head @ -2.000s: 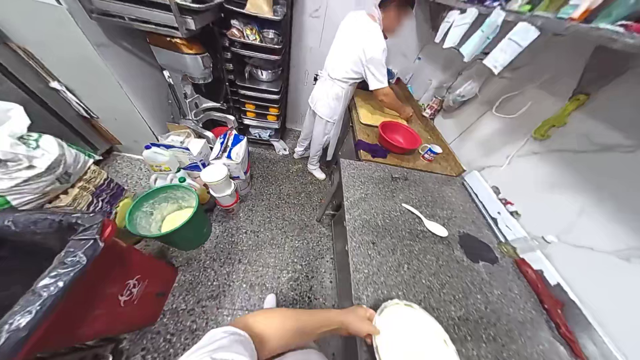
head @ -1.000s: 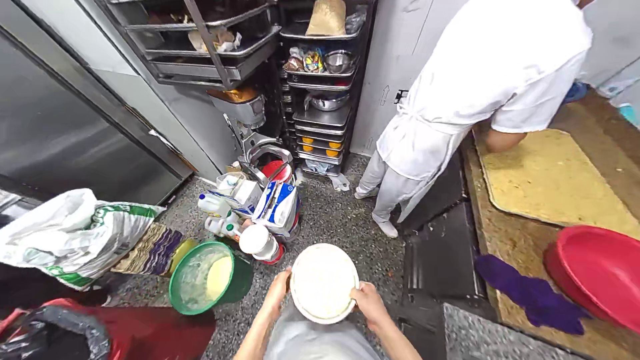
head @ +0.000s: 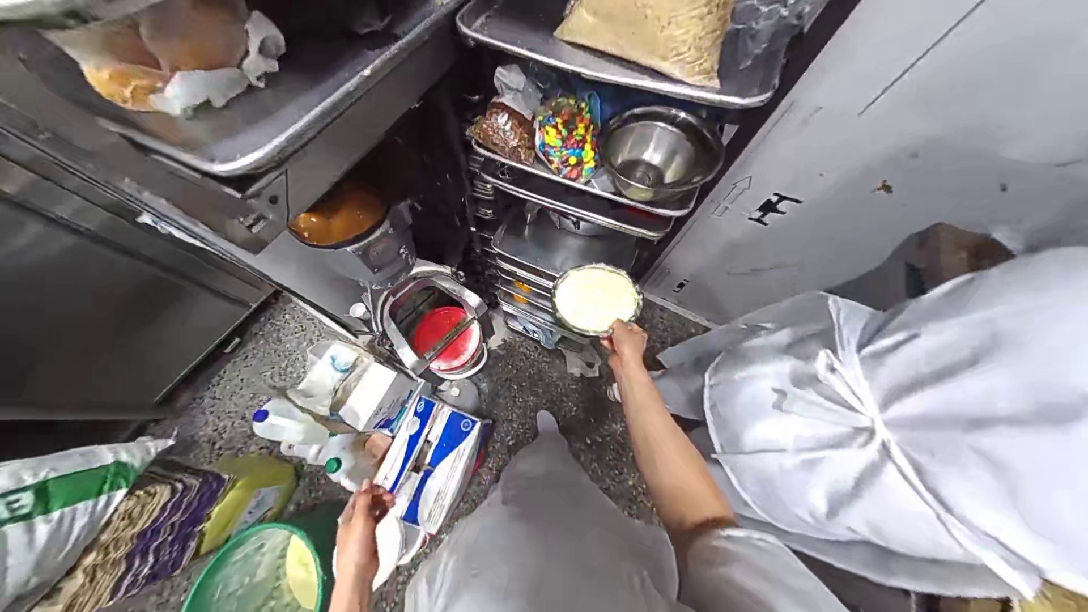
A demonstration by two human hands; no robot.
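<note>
My right hand (head: 627,342) grips the near rim of a round dish with a pale, level filling (head: 597,298), held out in front of the tray rack. My left hand (head: 364,520) holds nothing, its fingers partly curled, above the floor items at lower left. Close to it are a blue and white package (head: 432,459) and plastic bottles. Behind the dish, the rack's metal trays (head: 586,200) carry a steel bowl (head: 660,153), a bag of coloured candies (head: 567,138) and a bag of brown bits (head: 503,132).
A co-worker in a white apron (head: 858,408) stands close on the right. At left, a metal tray (head: 340,93) with bread juts out. A mixer bowl guard (head: 433,319), a red-lidded bucket (head: 446,338), a green bucket (head: 255,565) and a sack (head: 72,501) stand low at left.
The dish has gone from both hands, one second ago, to my right hand alone, reaching toward the rack. My left hand has let go and moved left. The view has come nearer the rack.
</note>
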